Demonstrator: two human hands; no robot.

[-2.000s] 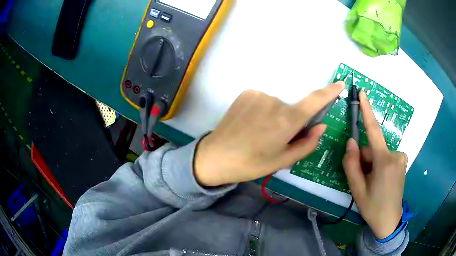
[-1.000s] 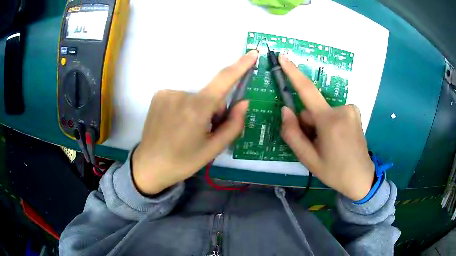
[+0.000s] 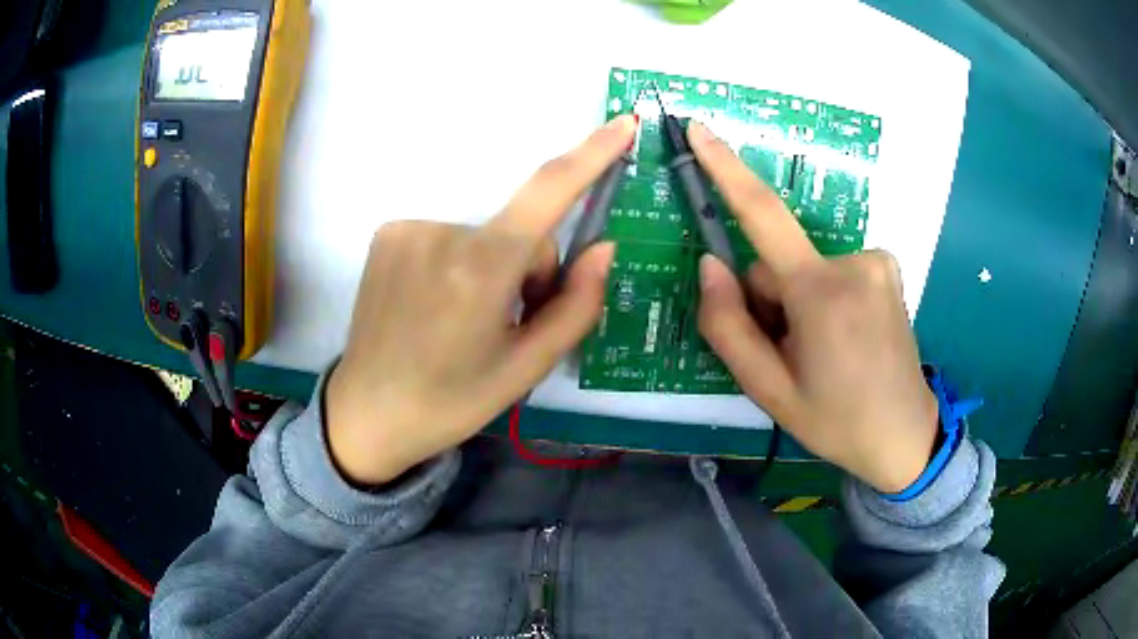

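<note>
A green printed circuit board (image 3: 649, 268) lies on a white paper sheet (image 3: 412, 112). My left hand (image 3: 468, 312) holds the red test probe (image 3: 595, 206), its tip end near the board's upper left corner. My right hand (image 3: 817, 318), with a blue wristband (image 3: 945, 437), holds the black test probe (image 3: 701, 200), its tip at the board's top edge beside the other. Whether the tips touch the pads cannot be told. The digital multimeter (image 3: 206, 187) lies to the left, its display lit; the reading looks like OL.
A smartphone-like black slab (image 3: 33, 187) lies left of the meter on the teal bench top (image 3: 1017, 250). Part of a bright green bundle (image 3: 690, 10) shows at the top edge. A red lead (image 3: 549, 459) loops below the bench edge.
The view has swung, so the board and meter sit further left and the meter's display has come into view. Both hands still hold the probes at the board's top edge.
</note>
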